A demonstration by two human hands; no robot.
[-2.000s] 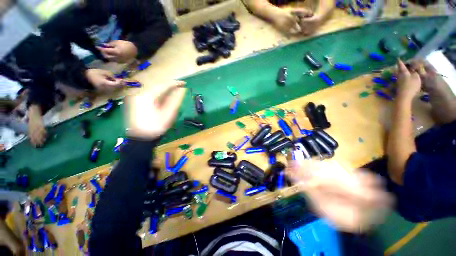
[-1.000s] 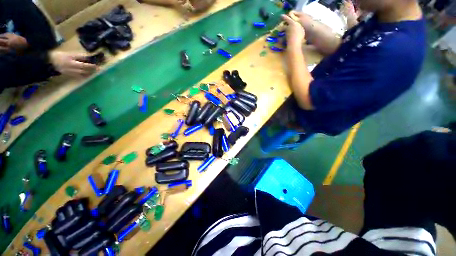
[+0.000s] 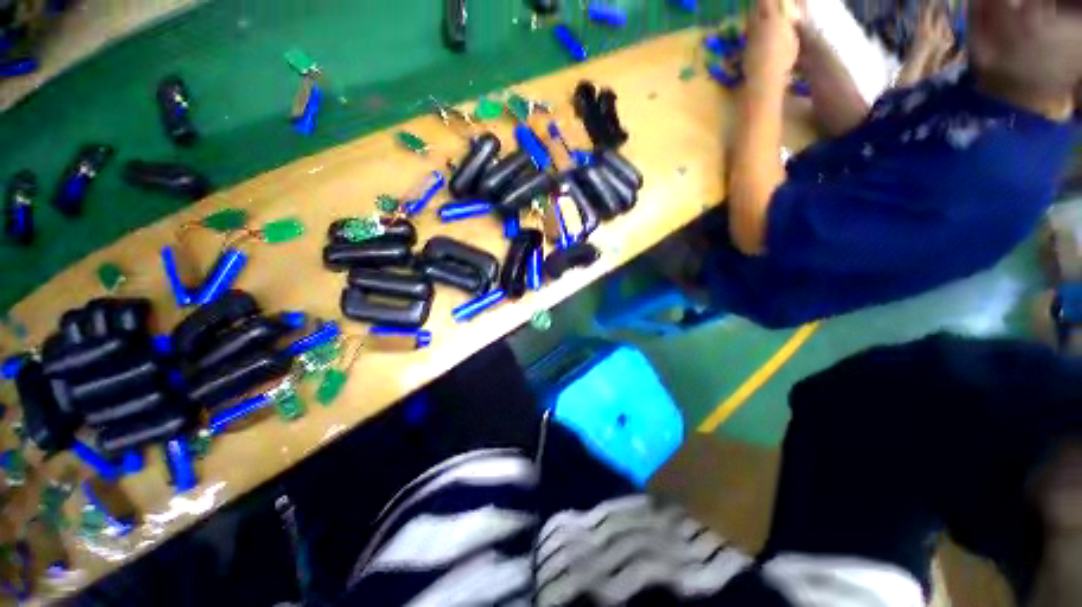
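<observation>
Black housings (image 3: 113,379) lie piled at the left of the bench (image 3: 641,89), with more housings (image 3: 386,296) in its middle. Blue batteries (image 3: 222,278) with wires and green circuit boards (image 3: 282,230) lie among them. One housing with a pale face (image 3: 573,218) lies at the middle group's right side. My left hand is out of view. A blurred, skin-toned patch beside a dark sleeve at the right edge looks like my right hand (image 3: 1060,486), cut off; its fingers cannot be made out.
The green belt (image 3: 237,71) behind the bench carries housings and a wired battery. A person in dark blue (image 3: 878,202) sits at the right, arms over the bench. A blue stool (image 3: 617,409) stands below the bench edge. A yellow line (image 3: 759,377) crosses the floor.
Both hands were over the bench and belt two seconds ago; they have left that area. The view has swung right and down, showing more of the stool, floor and seated person.
</observation>
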